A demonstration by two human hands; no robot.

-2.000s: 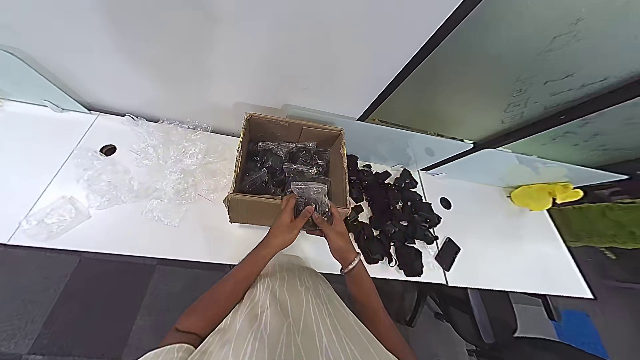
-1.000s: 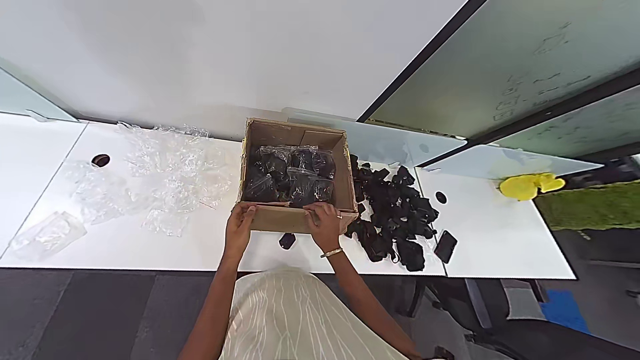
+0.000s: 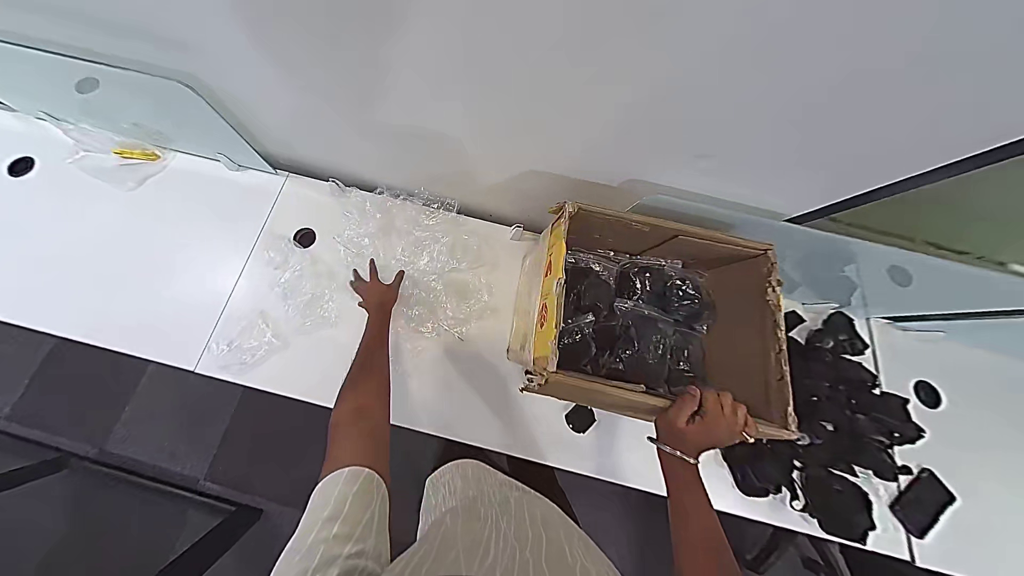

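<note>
My left hand, fingers spread, is over a heap of crumpled clear plastic bags on the white table; whether it touches them I cannot tell. My right hand grips the near wall of an open cardboard box, fingers outside and thumb at the rim. Inside the box lie several clear zip bags with black items in them, mostly toward its left side. A small black item rests on the table just in front of the box.
A pile of black items spreads right of the box, beside a dark flat rectangular object. Glass partitions stand along the table's back. At far left lies a clear bag with something yellow. Round black cable holes dot the white table.
My left hand has left the box's front wall and reached left to the clear bags. My right hand stays on the box, which now sits tilted. The view has swung left.
</note>
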